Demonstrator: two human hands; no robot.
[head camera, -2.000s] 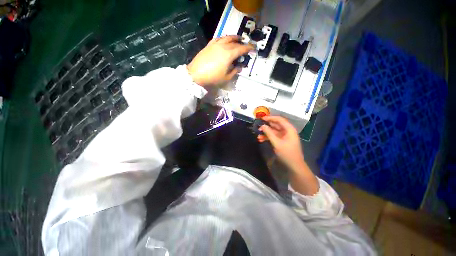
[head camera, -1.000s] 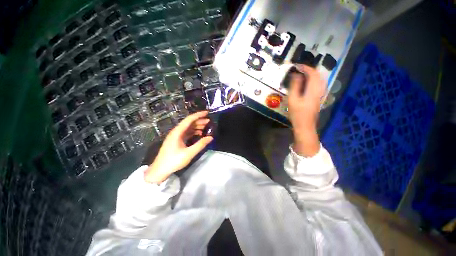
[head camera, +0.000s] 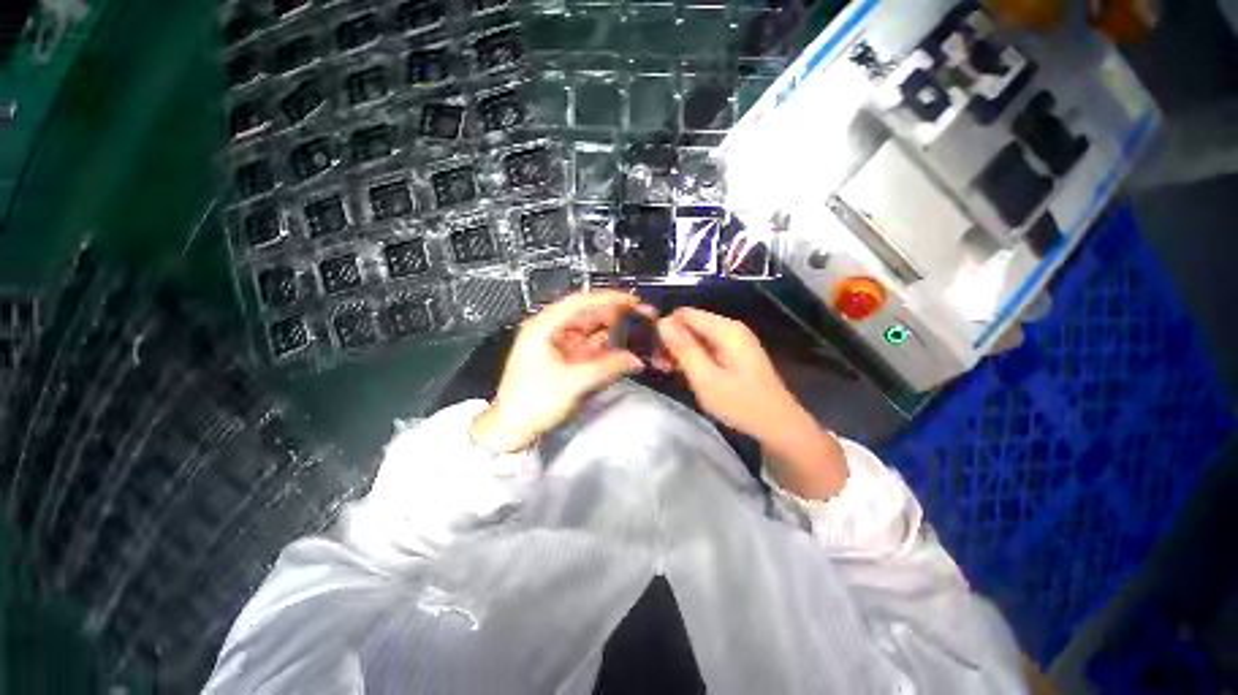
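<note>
A small black housing (head camera: 634, 334) is held between my two hands, low in front of my body, just below the near edge of the blister tray. My left hand (head camera: 564, 364) grips its left side between thumb and fingers. My right hand (head camera: 722, 367) touches its right side with fingertips and seems to pinch something small there; fingers hide the details. The clear blister tray (head camera: 394, 258) lies beyond my hands, with black parts in its left pockets and several see-through pockets at right.
The white machine (head camera: 801, 177) stands at upper right, with black fixture blocks (head camera: 1011, 183), a red-orange button (head camera: 858, 299) and a lit green button (head camera: 897, 334). Darker trays (head camera: 149, 462) lie at lower left. A blue pallet (head camera: 1073, 421) is at right.
My right hand has left the machine top and come to my left hand. Both hands now meet at the housing. The view has shifted, so tray and machine appear further right.
</note>
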